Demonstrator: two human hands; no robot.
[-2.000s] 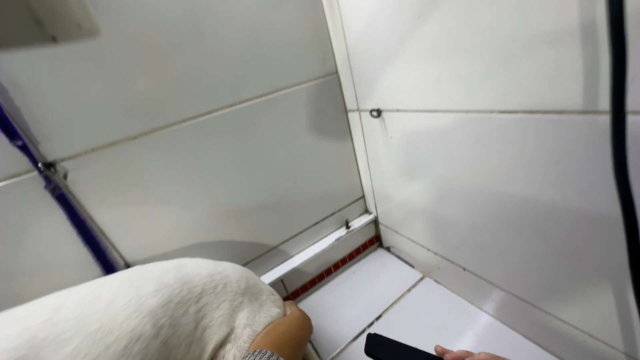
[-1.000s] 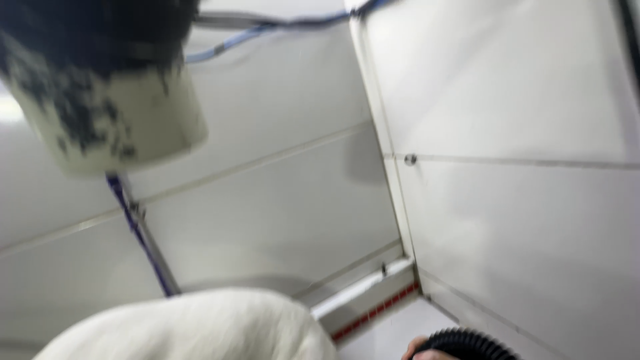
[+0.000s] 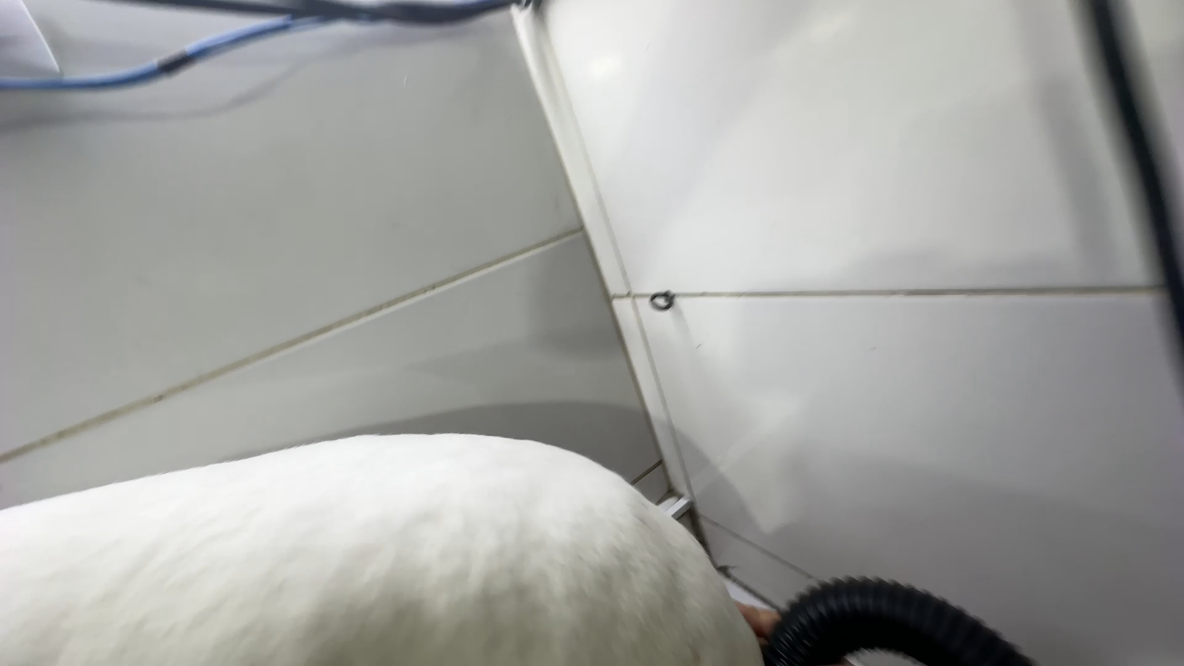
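Note:
The rounded body of a white short-haired animal (image 3: 435, 546) fills the lower left and middle. At its right edge, low in the view, a little of my right hand (image 3: 760, 622) shows around the end of a black corrugated hose (image 3: 888, 615). The hose arches up from there and leaves the view at the bottom right. Most of that hand is hidden by the hose, the animal and the frame edge. My left hand is not in view.
White tiled walls meet at a corner behind the animal. A small metal ring (image 3: 662, 301) sits on the right wall (image 3: 879, 388). Blue and dark cords (image 3: 231, 42) cross the top left; a dark blurred cord (image 3: 1133, 139) hangs at the right.
My left hand, seen two seconds ago beside the animal, is out of view. The hose has come into view. The white, dark-patched object at upper left a second ago is gone.

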